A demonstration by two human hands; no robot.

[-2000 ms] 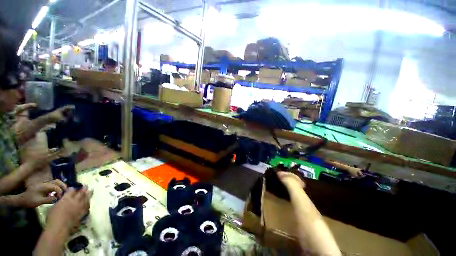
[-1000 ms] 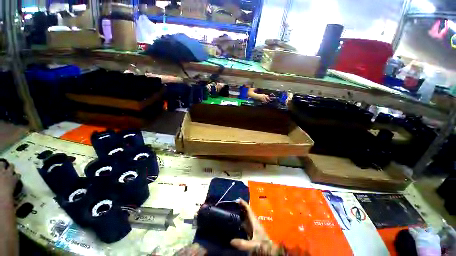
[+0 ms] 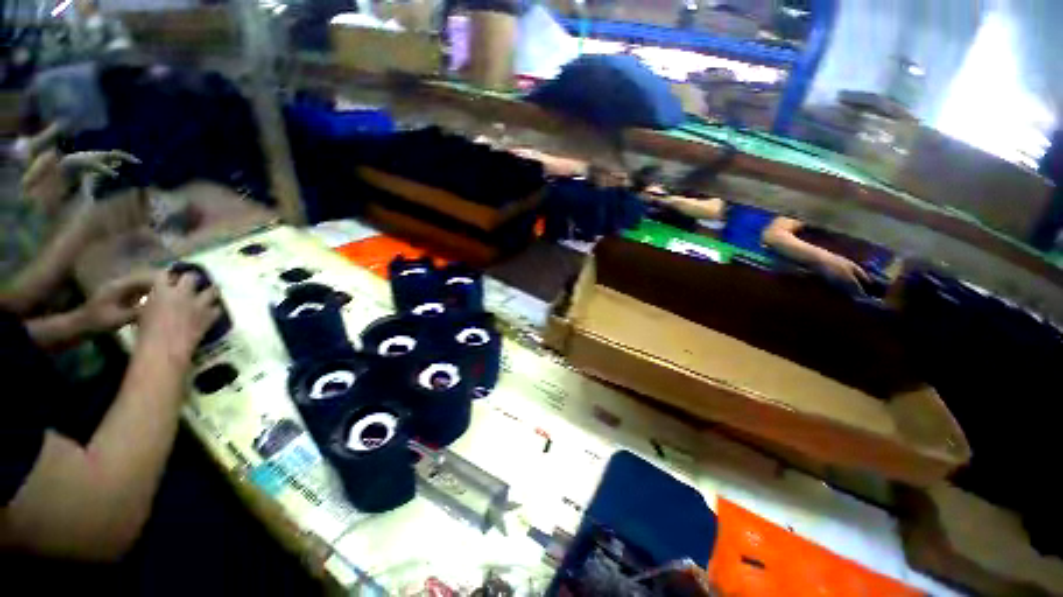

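Note:
Several dark cup-shaped housings (image 3: 438,376) with pale rings on top stand in a cluster left of centre. A flat navy rounded piece (image 3: 653,513) lies in front of me near the bottom edge. Blurred dark and reddish shapes overlap its lower end at the picture's edge; I cannot tell what they are. Neither my left hand nor my right hand can be made out.
A person's hands (image 3: 177,309) hold a dark part at left. An open cardboard tray (image 3: 723,373) stands right of centre, an orange card sheet (image 3: 793,560) at lower right. Stacked trays (image 3: 449,210) stand behind; more hands work opposite.
The view has swung left since one second ago, so the cluster and trays sit further right. The hand and dark housing seen over the navy piece then no longer show clearly.

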